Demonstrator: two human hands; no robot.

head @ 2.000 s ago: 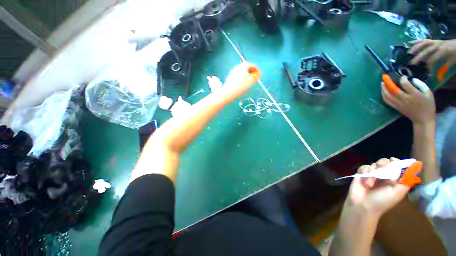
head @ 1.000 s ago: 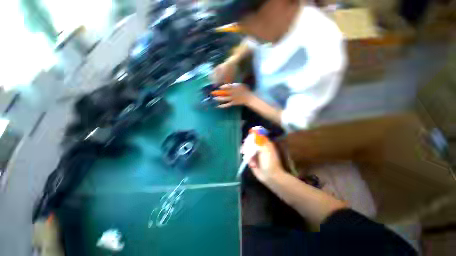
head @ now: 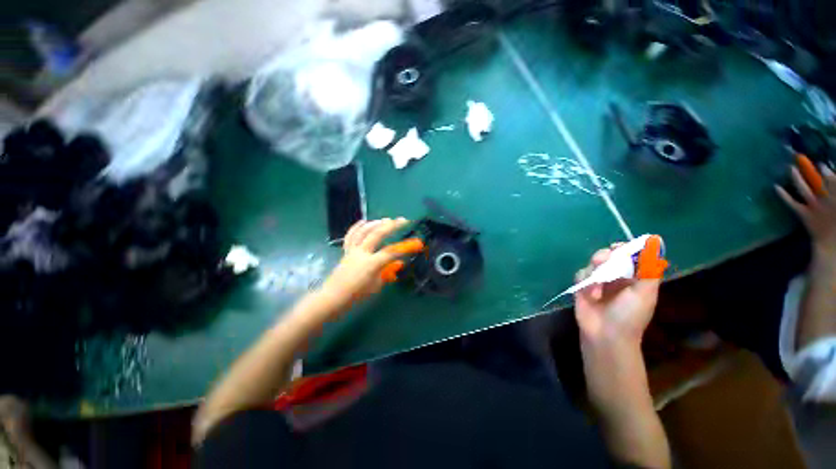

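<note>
A black plastic housing with a pale-rimmed round hole lies on the green mat near the front edge. A dark rod sticks out at its far side. My left hand, with orange finger cots, is at the housing's left side; its fingertips touch or overlap the housing's edge, and the view is too blurred to show a firm grip. My right hand holds a white glue bottle right of the housing, above the mat's front edge. The bottle's thin nozzle points left and down. An orange cot covers the thumb.
A smartphone, white tissue wads and a clear plastic bag lie beyond my left hand. A pale cord tangle and another housing lie to the right. Dark parts are heaped left. Another person's hand is far right.
The view swung right and came back. A housing now lies before me beside my left hand, where the mat was bare two seconds ago. My right hand still holds the bottle, now nearer the mat's edge.
</note>
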